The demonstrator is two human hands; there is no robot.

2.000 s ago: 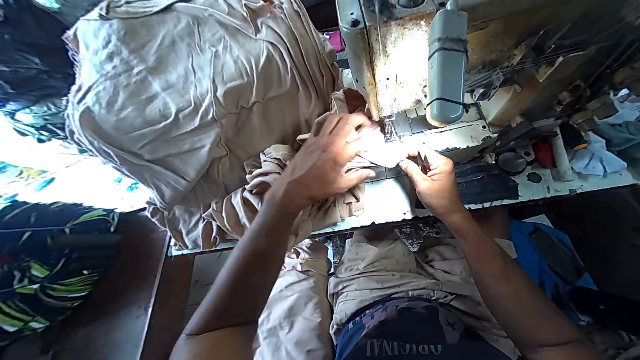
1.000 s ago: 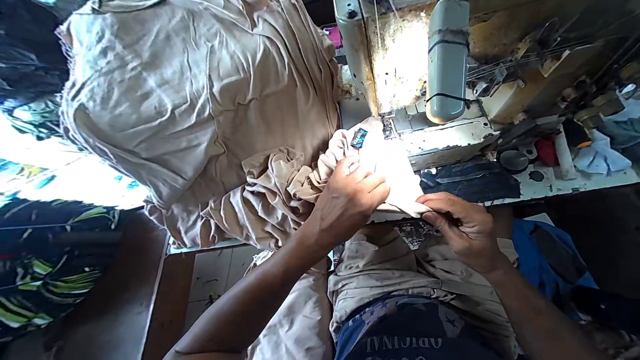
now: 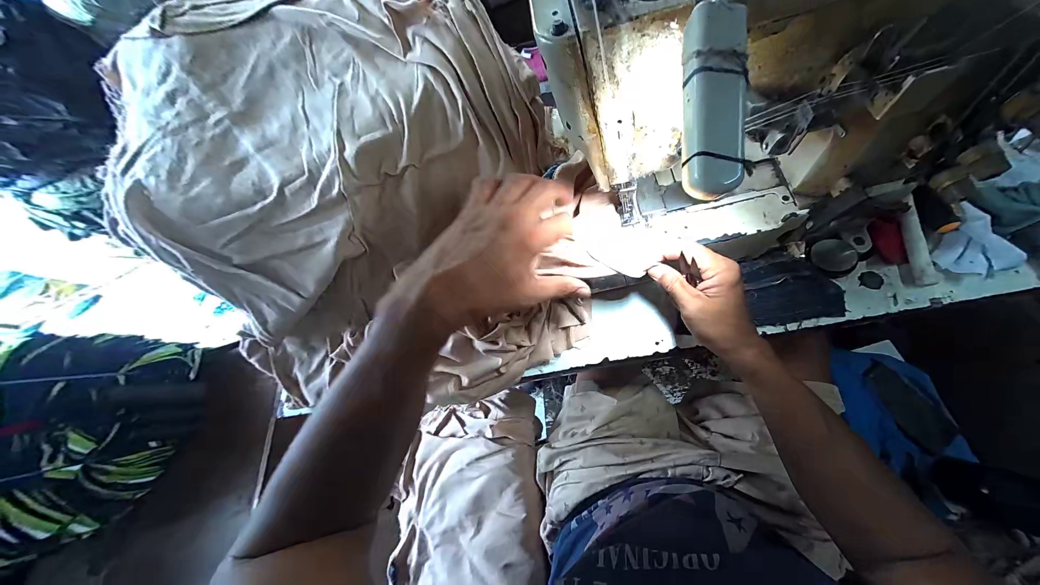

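Beige fabric [image 3: 621,244], brightly lit, lies at the needle and presser foot [image 3: 628,203] of a sewing machine [image 3: 642,97]. My left hand [image 3: 504,244], slightly blurred, rests over the cloth left of the foot with its fingers spread; whether it grips any fabric cannot be told. My right hand [image 3: 703,288] pinches the fabric's near right edge between thumb and fingers, and a small dark tool, its kind unclear, shows within that hand. More of the beige cloth bunches below my left hand at the table edge.
A large heap of beige cloth [image 3: 260,146] fills the left of the table. Right of my right hand lie dark fabric [image 3: 788,292], a round metal part [image 3: 833,253], a white cone [image 3: 916,244] and a white rag [image 3: 979,244]. Taut threads run at the upper right.
One second ago the fabric was drawn toward me with a small dark label showing; now it is back at the presser foot. Both hands have moved away from my body, the right also leftward.
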